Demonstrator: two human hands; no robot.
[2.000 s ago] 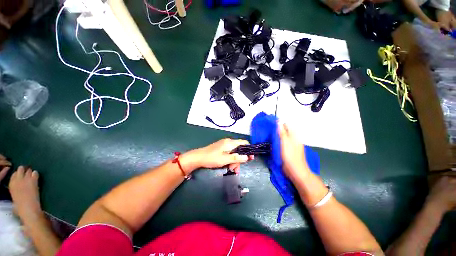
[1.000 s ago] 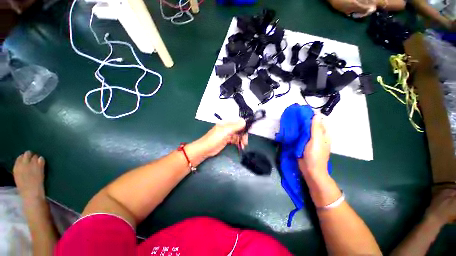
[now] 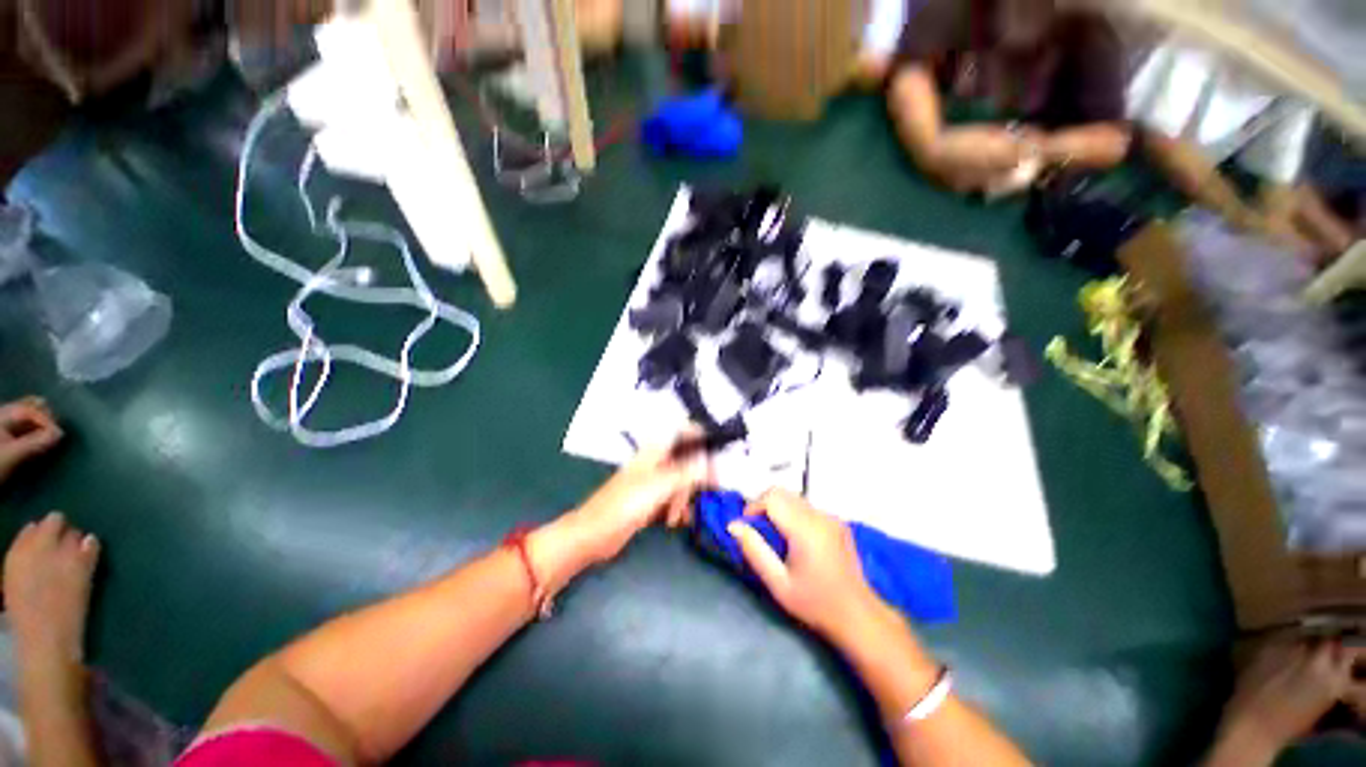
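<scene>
My left hand [image 3: 647,492] holds a dark cord bundle [image 3: 722,435] at the near edge of the white boards [image 3: 929,487]. The adapter block of this piece is not visible; it may be hidden by the cloth. My right hand [image 3: 817,562] grips a blue cloth [image 3: 903,574], whose left end touches the fingers of my left hand. A heap of black power adapters [image 3: 749,357] with cords lies on the boards beyond my hands. The picture is blurred.
A white cord [image 3: 402,372] and white power strip [image 3: 393,173] by a pale leg [image 3: 465,195] are left. Another blue cloth [image 3: 694,126] lies beyond the boards. Yellow strings [image 3: 1127,375] and a long carton [image 3: 1207,435] are right. People sit around the table.
The view has tilted up, showing more of the far side. My right hand has moved left with the blue cloth, up to my left hand. The adapter block hanging below my left hand is no longer visible.
</scene>
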